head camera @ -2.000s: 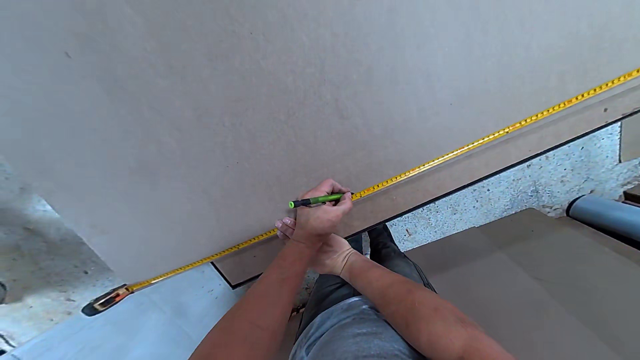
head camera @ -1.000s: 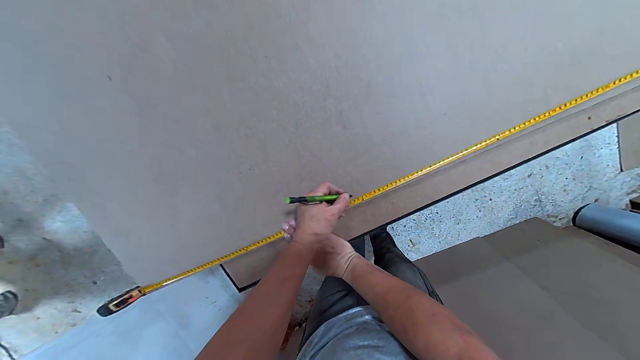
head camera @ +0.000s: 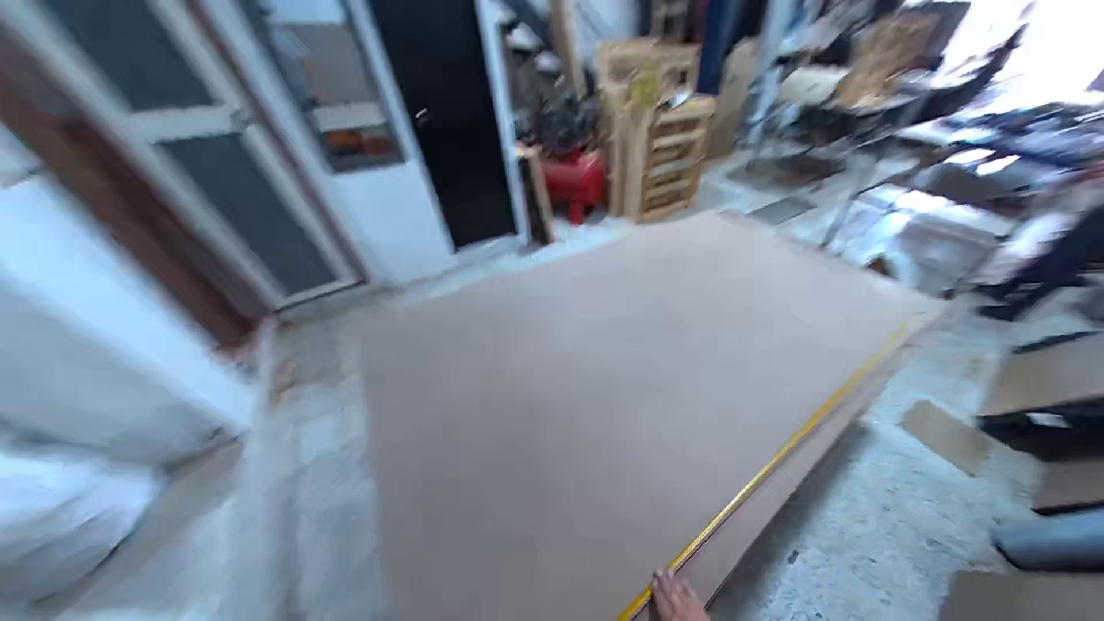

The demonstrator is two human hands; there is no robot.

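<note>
Only one hand shows, apparently my right hand [head camera: 677, 597], cut off by the bottom edge. Its fingertips touch the yellow tape measure blade [head camera: 780, 453] or the board beside it; whether they grip anything is unclear. The blade runs diagonally along the right side of a large brown sheet of board [head camera: 569, 405], up to its far right corner. A narrow strip of board [head camera: 763, 517] lies along the blade's right side. My left hand, the green pen and the tape's case are out of view.
Pale floor [head camera: 897, 509] surrounds the board. Beyond it stand a dark door [head camera: 448, 121], a red tank [head camera: 573, 179] and wooden frames [head camera: 668, 147]. A grey cylinder [head camera: 1048, 542] and brown panels [head camera: 1048, 371] lie at right. White wrapped material [head camera: 69, 509] is at lower left.
The view has swung up towards the far end of the board and blurred. The hand with the green pen, seen before at the blade, has left the view, as has the tape's case.
</note>
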